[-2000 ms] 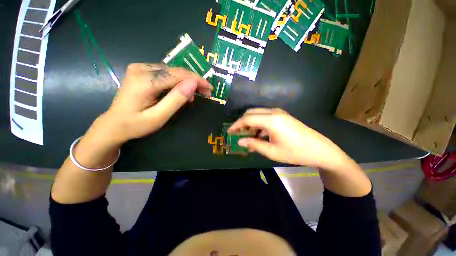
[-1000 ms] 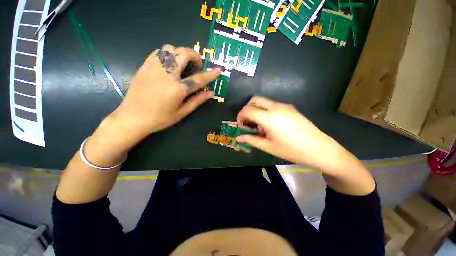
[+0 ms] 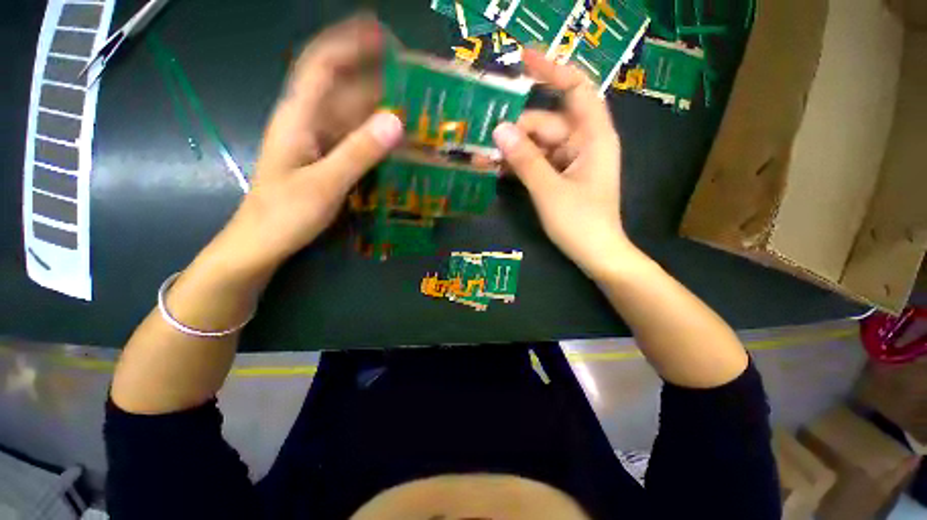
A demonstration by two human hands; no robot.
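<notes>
My left hand [image 3: 310, 152] and my right hand [image 3: 569, 152] hold a green board panel [image 3: 447, 107] between them, raised over the mat, with a thumb on each side. The panel has pale bands and orange flex tails, and its lower part is blurred. A few small separated circuit boards [image 3: 498, 276] lie overlapping near the front edge, their orange tails pointing left. The fingertips behind the panel are partly hidden.
Other panels [image 3: 610, 46] lie at the far side. Thin green waste rails [image 3: 198, 107] and silver tweezers [image 3: 122, 36] lie at left beside a white label strip [image 3: 56, 152]. An open cardboard box [image 3: 762, 152] stands at right.
Both hands have moved up and now hold the panel raised from the mat. My right hand has left the small boards, which now lie uncovered near the front edge.
</notes>
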